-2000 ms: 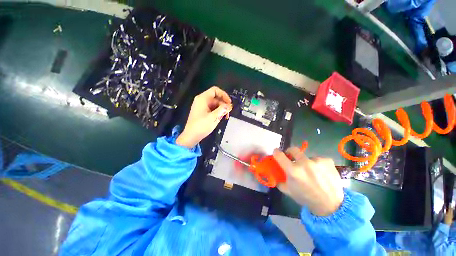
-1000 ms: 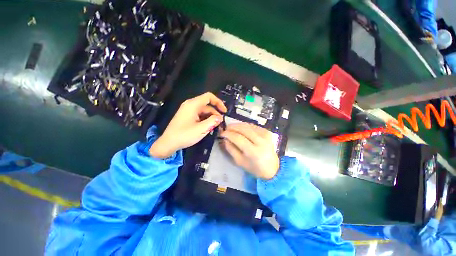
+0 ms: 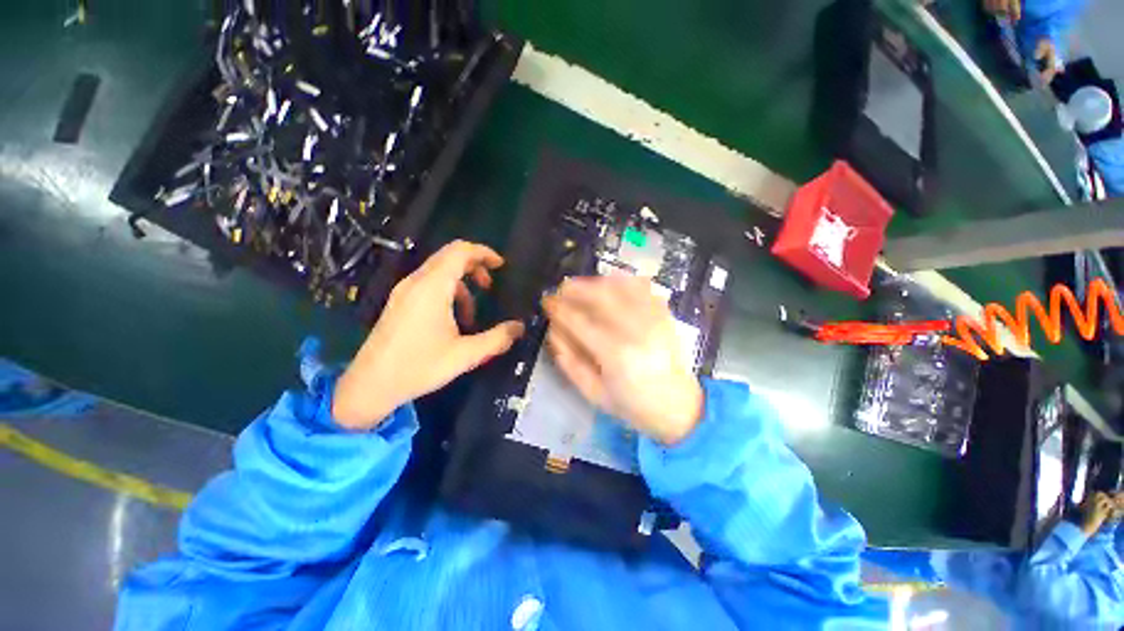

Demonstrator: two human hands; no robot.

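The open tablet unit point(image 3: 567, 413) lies in front of me, its silver panel partly under my right hand. Its circuit board point(image 3: 653, 256) with a green patch shows at the far end. My left hand point(image 3: 425, 327) is at the unit's left edge, thumb and fingers apart, with nothing visible in it. My right hand point(image 3: 623, 351) is over the upper left of the silver panel, slightly blurred, fingertips down at the unit's left side. Whether it holds anything is hidden.
A black parts tray point(image 3: 431, 185) heaped with cabled strips is at the left. A red bin point(image 3: 838, 234), a red-orange tool point(image 3: 878, 333) with a coiled orange cord point(image 3: 1029, 318), and a clear tray point(image 3: 918, 401) are at the right. Another unit point(image 3: 896, 111) lies beyond. Another person's hands point(image 3: 1095, 508) show far right.
The red-orange tool has left my right hand and lies on the bench. Since a second ago my left hand has opened and moved left, away from my right fingertips.
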